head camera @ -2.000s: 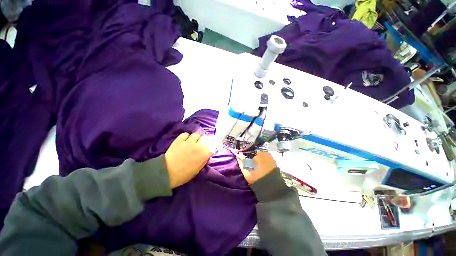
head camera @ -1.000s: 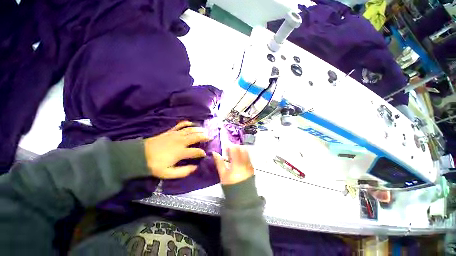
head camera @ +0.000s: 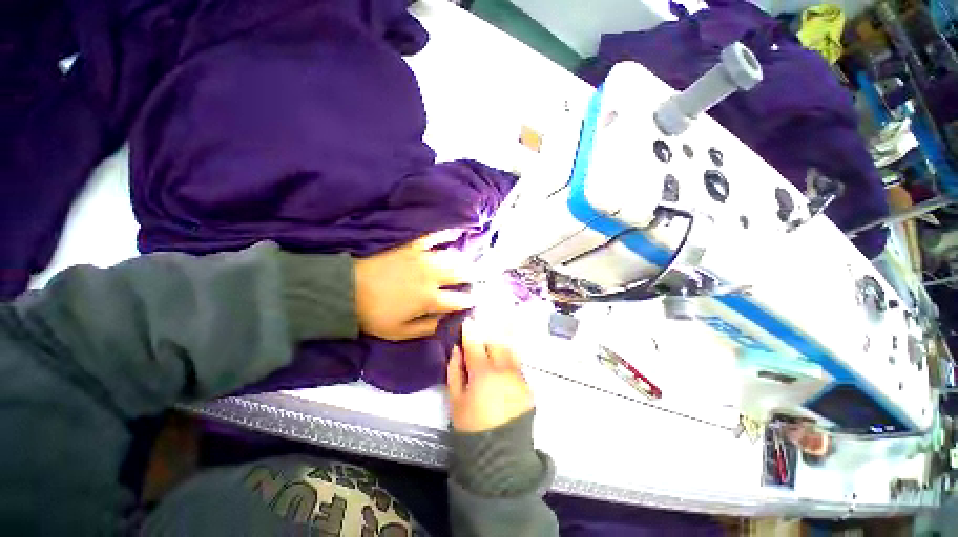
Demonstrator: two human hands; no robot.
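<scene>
A dark purple garment (head camera: 284, 126) lies heaped on the white table left of the needle of a white sewing machine (head camera: 630, 157) with a blue stripe. My left hand (head camera: 415, 288) lies flat on the cloth, palm down with fingers spread, just left of the needle. My right hand (head camera: 488, 383) is at the near side of the needle area, its fingertips at the cloth edge. Whether the right fingers pinch the cloth is lost in the glare. The presser foot area (head camera: 536, 283) is partly hidden by the machine head and bright light.
Red and silver snips (head camera: 630, 373) lie on the table right of the needle. A small dark tray (head camera: 779, 453) is at the right end. Another purple pile (head camera: 819, 136) lies behind the machine. The table's front edge (head camera: 326, 428) runs below my hands.
The cloth that hung over the front edge near my right wrist is now up on the table, left of the needle. Both hands have shifted relative to the needle, and the view has moved.
</scene>
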